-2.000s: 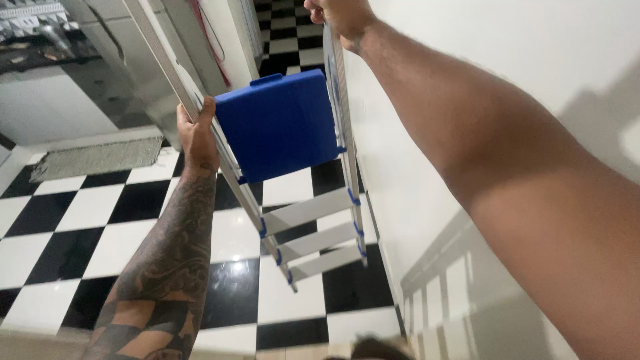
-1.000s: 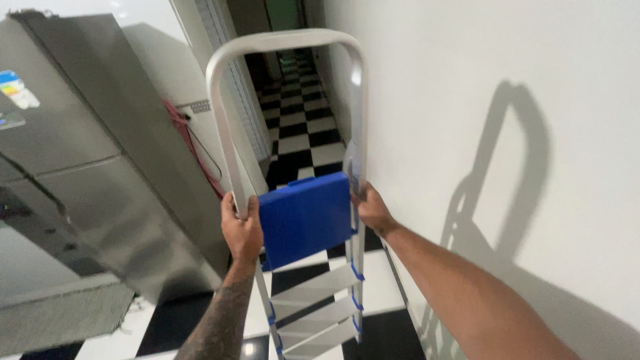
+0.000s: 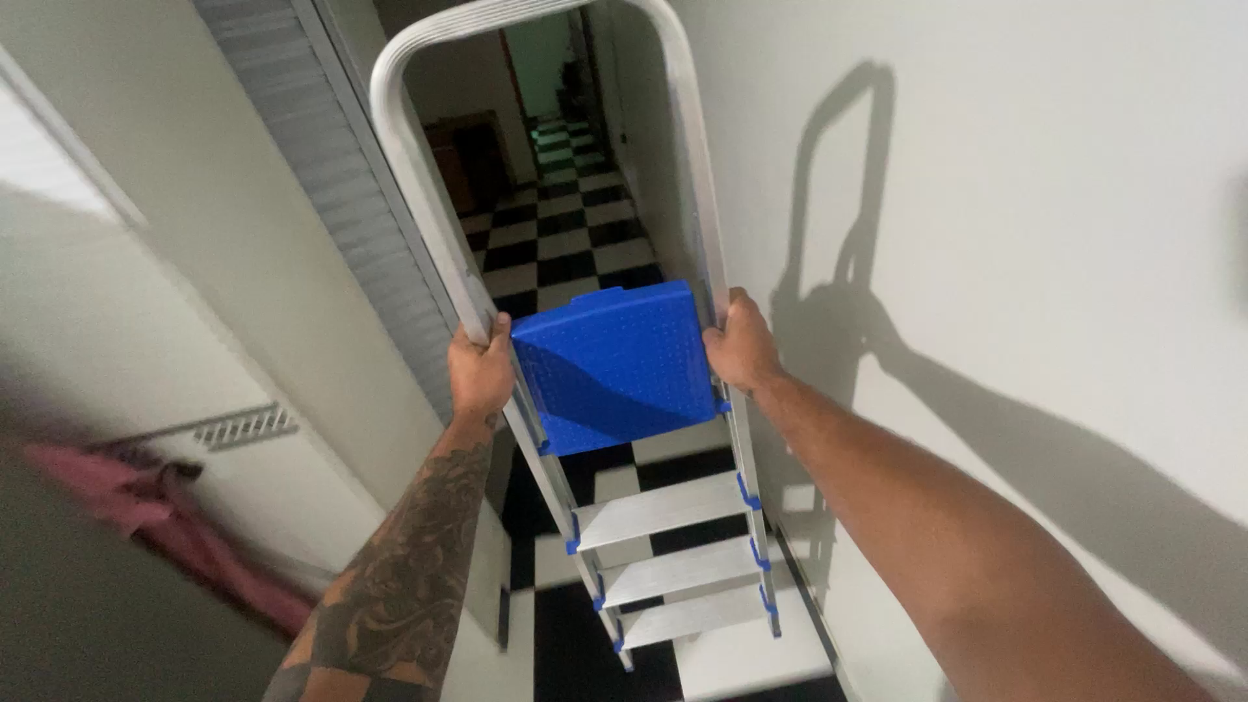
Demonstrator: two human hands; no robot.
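Note:
An aluminium stepladder (image 3: 673, 507) with a blue plastic top platform (image 3: 619, 370) stands upright in front of me, slightly tilted in view. My left hand (image 3: 482, 375) grips its left side rail beside the platform. On the opposite rail, at about the same height, my right hand (image 3: 743, 343) is closed. The ladder's rounded guard rail (image 3: 531, 12) arches above both hands. Below the platform are several flat metal steps with blue plastic end caps. Whether the ladder's feet touch the floor I cannot tell.
A white wall (image 3: 1024, 195) runs close along the right. At left are a louvred shutter door (image 3: 322, 166), a wall vent (image 3: 246, 426) and a hanging pink cloth (image 3: 185, 546). The black-and-white checkered floor (image 3: 561, 229) stretches down a corridor, with dark furniture (image 3: 470, 161) at its far left.
My right hand was higher on the ladder two seconds ago and is now level with my left. The view has moved on towards the corridor, and the steel refrigerator has left it.

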